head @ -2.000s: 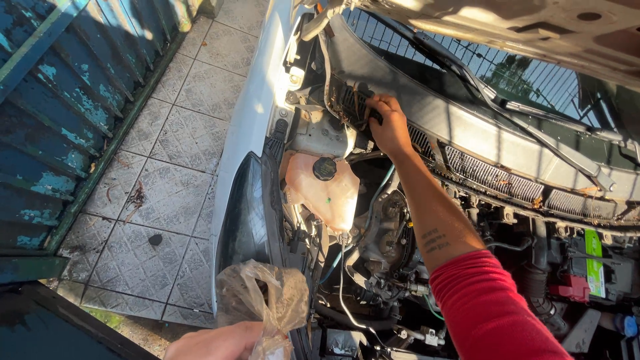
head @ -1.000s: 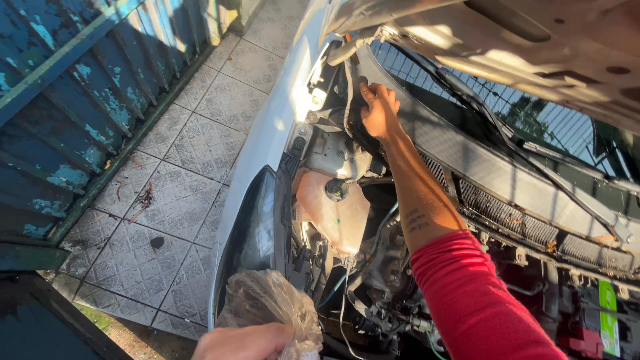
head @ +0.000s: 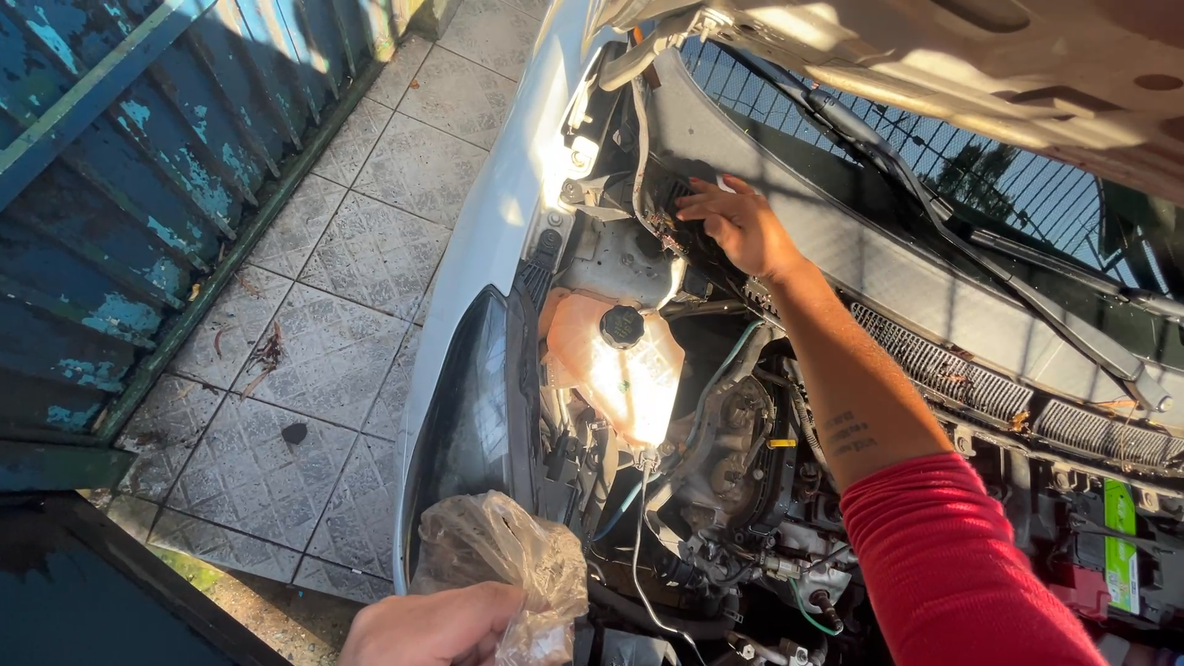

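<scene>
At the bottom of the head view my left hand point(head: 435, 622) grips a crumpled clear plastic bag point(head: 504, 564) beside the headlight point(head: 467, 407). My right hand point(head: 740, 227), in a red sleeve, reaches over the back corner of the engine bay by the windscreen cowl point(head: 786, 199). Its fingers are spread, near a dark recess and a cable point(head: 641, 139); whether the fingertips touch anything is unclear. Between the hands sits a coolant expansion tank point(head: 615, 370) with a black cap point(head: 622, 326), partly in bright sun.
The raised bonnet point(head: 971, 83) overhangs the upper right, above a wiper arm point(head: 1045, 296). A car battery point(head: 1121, 546) with a green label is at the right. Left of the white fender point(head: 518, 166) lie floor tiles point(head: 314, 342) and a blue corrugated metal gate point(head: 120, 203).
The dark ribbed part that my right hand held two seconds ago is no longer in its grasp, and the fingers have spread. My left hand still holds the bag.
</scene>
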